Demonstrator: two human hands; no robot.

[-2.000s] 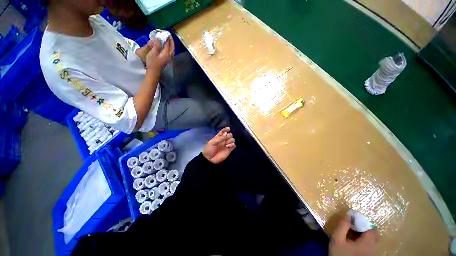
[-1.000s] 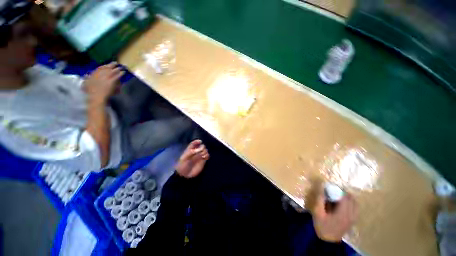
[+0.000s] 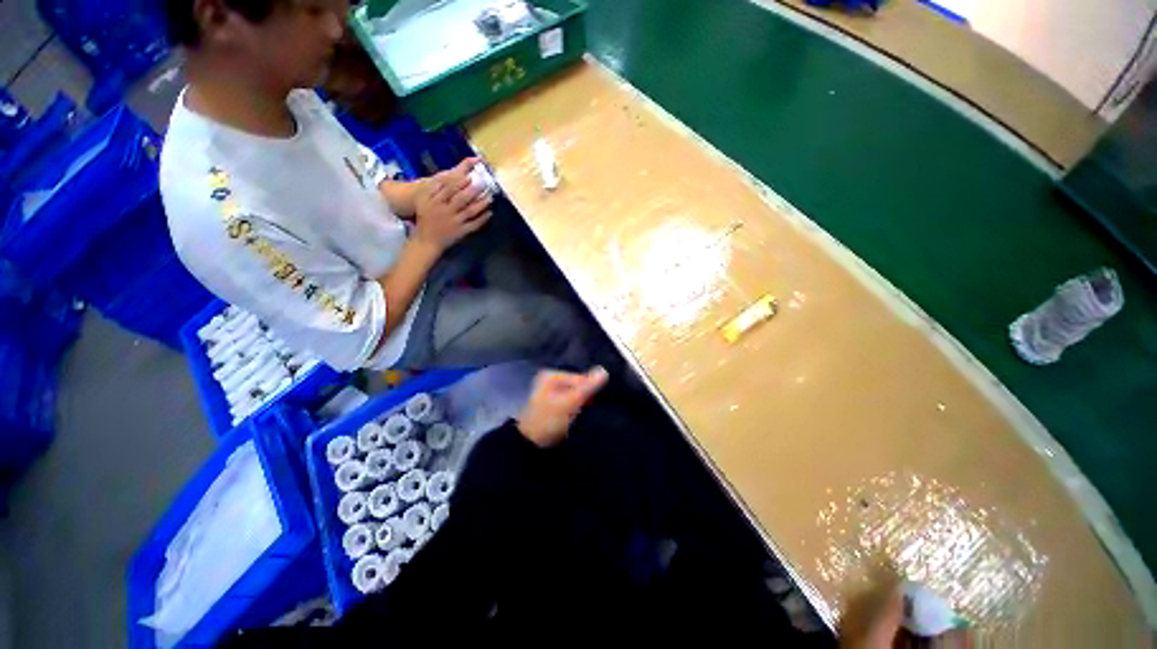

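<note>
My left hand (image 3: 556, 403) is over my lap beside the left blue crate, with nothing seen in it; its fingers are bent, thumb and fingertips close together. My right hand (image 3: 875, 619) is at the bottom edge, partly cut off and blurred, closed round the white squeeze bottle (image 3: 929, 611), whose greenish nozzle points right. A ribbed grey-white housing (image 3: 1068, 316) lies on the green belt at the right. Upright housings (image 3: 385, 491) stand in rows in the left blue crate (image 3: 321, 543), their round rings facing up.
A brown film-covered bench (image 3: 812, 418) carries a yellow item (image 3: 749, 318) and a small white bottle-like object (image 3: 546, 165). A green crate (image 3: 476, 79) is at the far end. A seated coworker (image 3: 273, 228) at left holds a white piece. More blue crates (image 3: 273, 545) stand at left.
The view has swung away and back. The belt housing now shows lower and further right. My left hand's fingers have drawn closer together. The coworker's hands have lowered. My right hand still holds the bottle.
</note>
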